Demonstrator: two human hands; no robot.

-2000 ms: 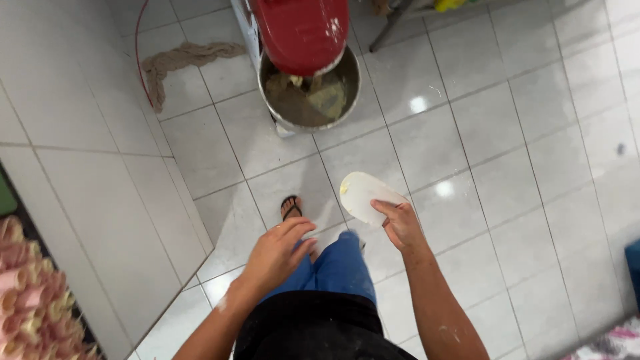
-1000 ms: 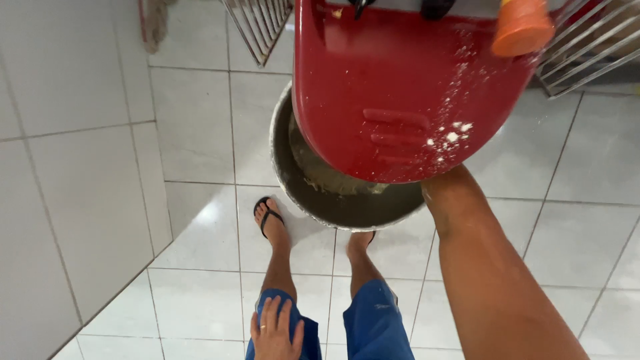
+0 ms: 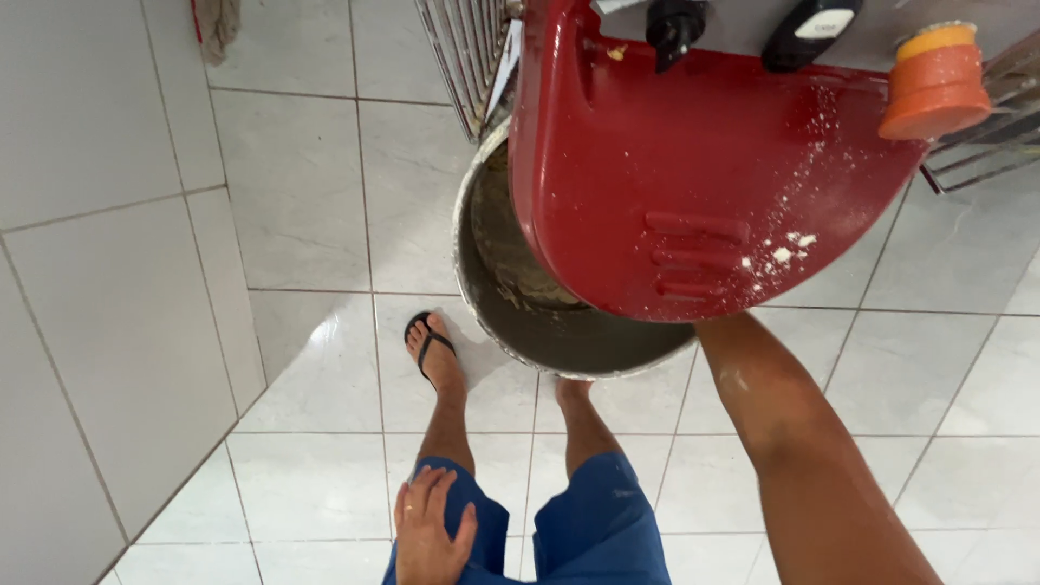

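A red mixer head (image 3: 691,187), dusted with white powder, overhangs a large metal mixing bowl (image 3: 585,345). Pale dough or batter (image 3: 520,252) shows inside the bowl's left part. My left hand (image 3: 435,520) rests on the leg of the blue shorts (image 3: 601,520), fingers spread and holding nothing. The right forearm (image 3: 780,422) reaches in beneath the mixer head at the bowl's right rim. My right hand itself is hidden under the head, so what it touches cannot be seen.
Black knobs (image 3: 674,32) and an orange cap-like part (image 3: 934,85) sit on the mixer's top. Metal wire guards (image 3: 459,61) flank it. A tiled wall (image 3: 89,268) stands at the left, and a cloth (image 3: 219,28) lies on the floor at the upper left.
The view has moved up close to the mixer. Two seconds ago my right hand held a white scraper in the open; that hand is now out of sight under the head. My left hand has come down onto the shorts.
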